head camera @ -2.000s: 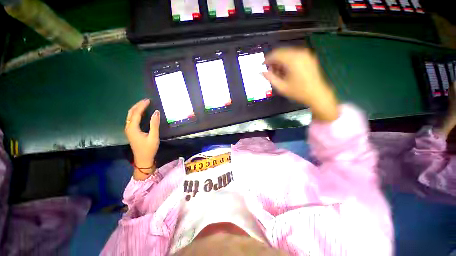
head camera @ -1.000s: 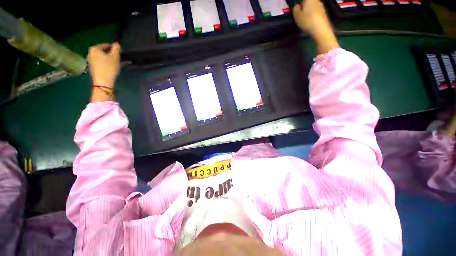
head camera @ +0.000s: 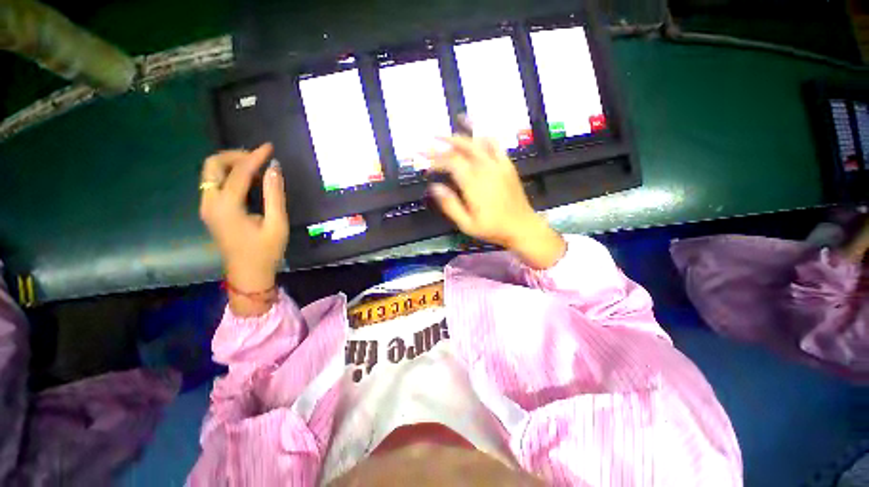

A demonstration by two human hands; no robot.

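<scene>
A black phone tray (head camera: pixel 257 124) lies on the green bench, holding several phones with nearly white screens and small green and red blocks at the bottom. It overlaps another tray (head camera: pixel 381 231), of which a lit phone bottom shows below it. My left hand (head camera: pixel 246 209) is at the tray's lower left, thumb and index finger raised and a little apart, holding nothing. My right hand (head camera: pixel 484 190) is over the lower part of the middle phones (head camera: pixel 414 105), fingers spread and slightly blurred, holding nothing. Whether a fingertip touches a screen I cannot tell.
A yellowish wrapped pipe (head camera: pixel 71 46) is at the upper left. Another tray with lit phones (head camera: pixel 843 133) lies at the right end of the green bench (head camera: pixel 724 128). Pink sleeves of other people show at the right (head camera: pixel 762 285) and lower left. The floor (head camera: pixel 762 409) is blue.
The tray from the back now lies nearer, over the three-phone tray. My right hand has come down and left from that tray's far right; my left hand has moved down from the upper left.
</scene>
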